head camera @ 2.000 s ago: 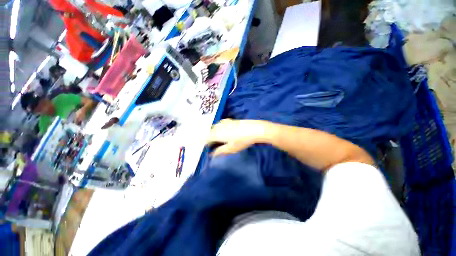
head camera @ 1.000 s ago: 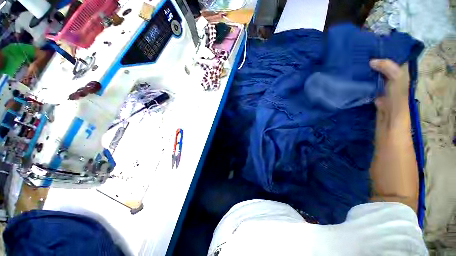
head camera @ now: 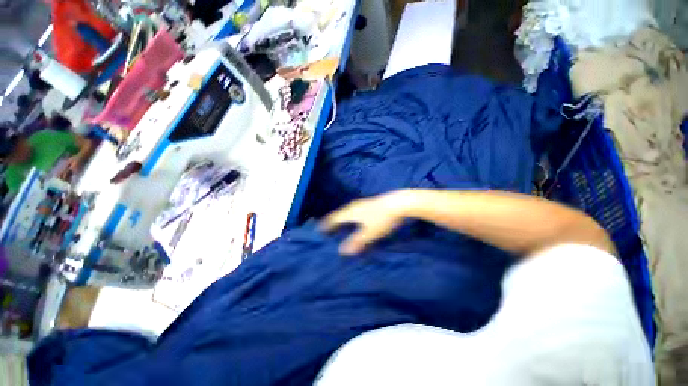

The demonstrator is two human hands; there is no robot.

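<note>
A dark-blue denim garment stretches from the lower left, over the front edge of the table, across my lap. My right hand lies on its upper edge, blurred, fingers spread; I cannot tell whether they grip the cloth. More blue denim is heaped beyond my forearm, below table level. My left hand is not in view. The white sewing machine stands on the table, with red-and-blue thread snips in front of it.
Clear wrapping and a black strip lie on the machine bed. A checked scrap bundle is at the table edge. A blue crate and beige cloth are at the right. A person in green is at the far left.
My right hand has moved from the heap at the right back toward the table. The blue garment now spreads across my lap and the table edge. The view has shifted.
</note>
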